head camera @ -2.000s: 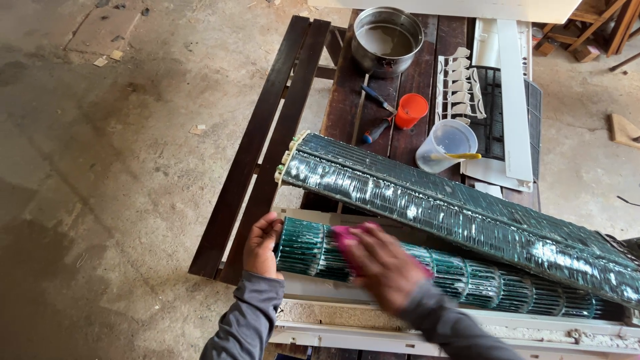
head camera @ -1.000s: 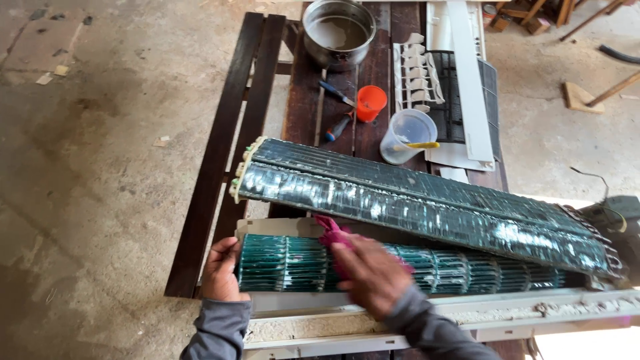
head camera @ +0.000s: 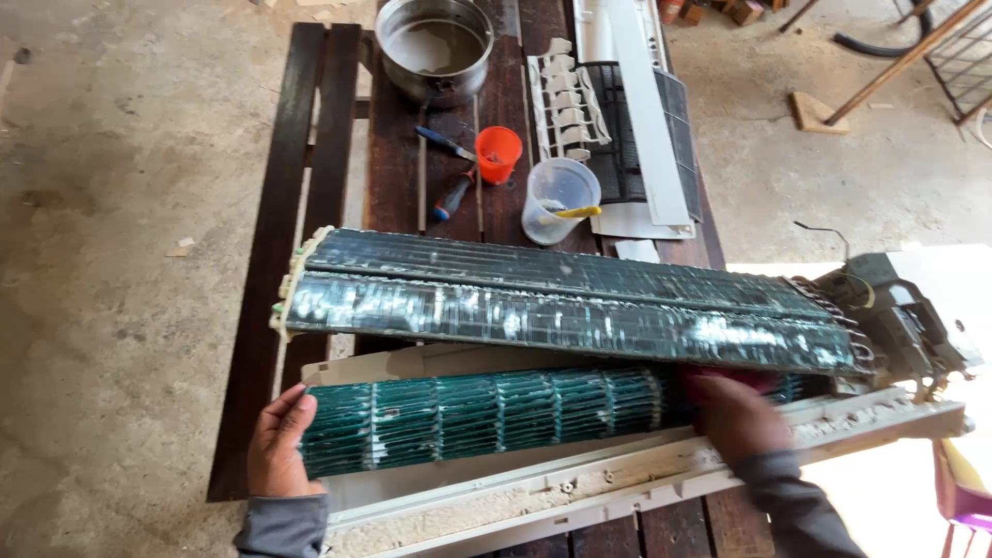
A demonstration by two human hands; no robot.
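A green cylindrical blower fan wheel (head camera: 496, 411) lies lengthwise in the white plastic base (head camera: 573, 492) of an air-conditioner indoor unit. My left hand (head camera: 283, 446) grips the wheel's left end, thumb on top. Toward the wheel's right end, my right hand (head camera: 740, 418), blurred, presses a dark pink cloth (head camera: 725, 381) on it; the fingers are partly hidden. Just beyond the wheel, a finned evaporator coil (head camera: 558, 302) rests at a slant, its right part overlapping the wheel's far side. Copper tube bends show at the coil's right end.
On the slatted wooden table (head camera: 395, 178) stand a metal pot (head camera: 434, 50) of murky water, an orange cup (head camera: 498, 155), a clear plastic tub (head camera: 559, 201) with a yellow-handled tool, and a screwdriver (head camera: 455, 195). White louvres (head camera: 570, 101) and mesh filters (head camera: 678, 139) lie behind. A motor housing (head camera: 891, 302) is at right.
My right hand has moved with the pink cloth from the wheel's left part to near its right end. My left hand stays at the left end. The view has shifted somewhat.
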